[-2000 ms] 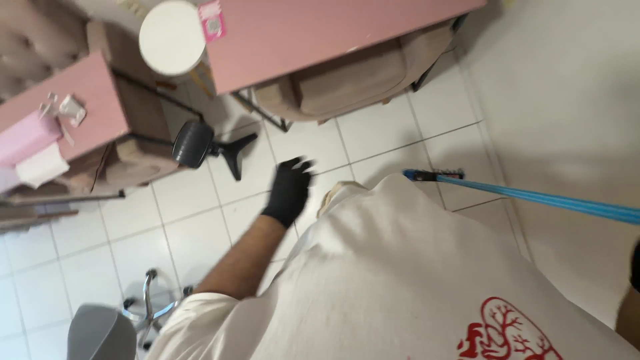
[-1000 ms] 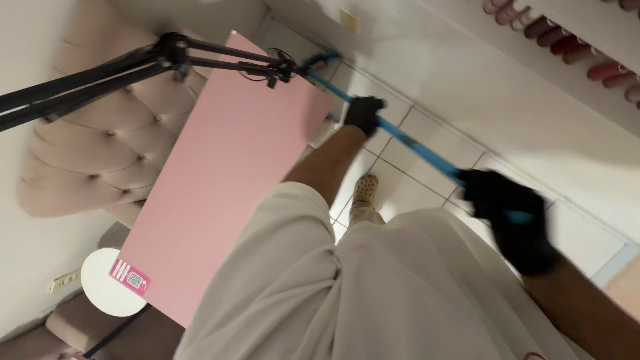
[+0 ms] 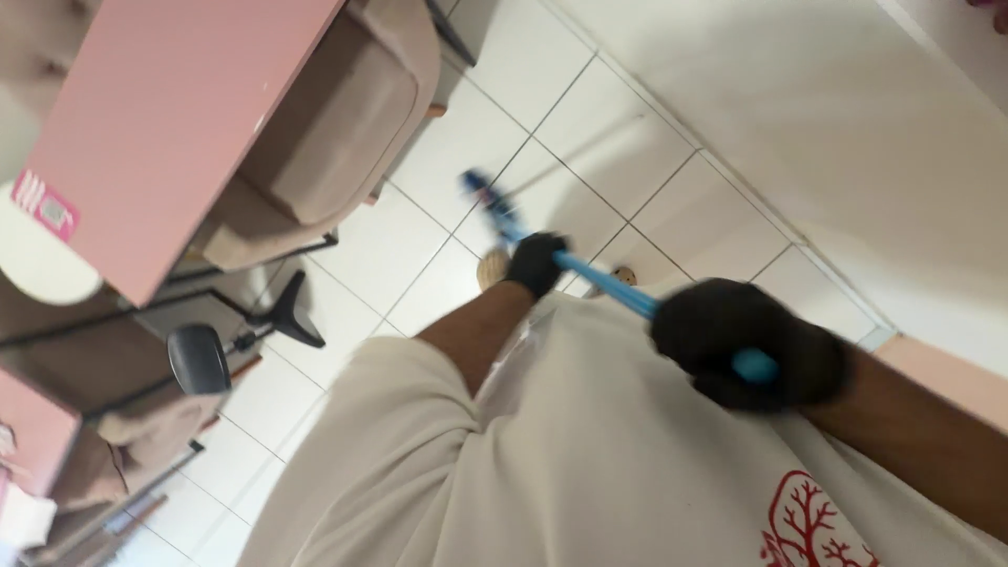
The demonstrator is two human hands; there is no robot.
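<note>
Both my hands wear black gloves and grip one light blue pole [image 3: 606,285] that slants across in front of my white shirt. My left hand [image 3: 538,264] is closed around its lower part, close to the blurred dark blue head [image 3: 490,201] of the floor tool. My right hand [image 3: 744,346] holds the upper part, and the rounded blue end of the pole shows at the glove. The head is over the white tiled floor [image 3: 583,169]; whether it touches the tiles cannot be told. What kind of head it is stays unclear through the blur.
A pink table [image 3: 189,118] stands at the upper left, with a beige upholstered chair [image 3: 331,126] at its edge. Below them are a black pedal-like stand [image 3: 198,358] and a second pink table [image 3: 35,425]. The wall [image 3: 787,142] runs along the right.
Two seconds ago my left hand was off the pole with its fingers apart; one second ago it was on it. The tool's head has moved away from beside the pink table. The view has swung strongly.
</note>
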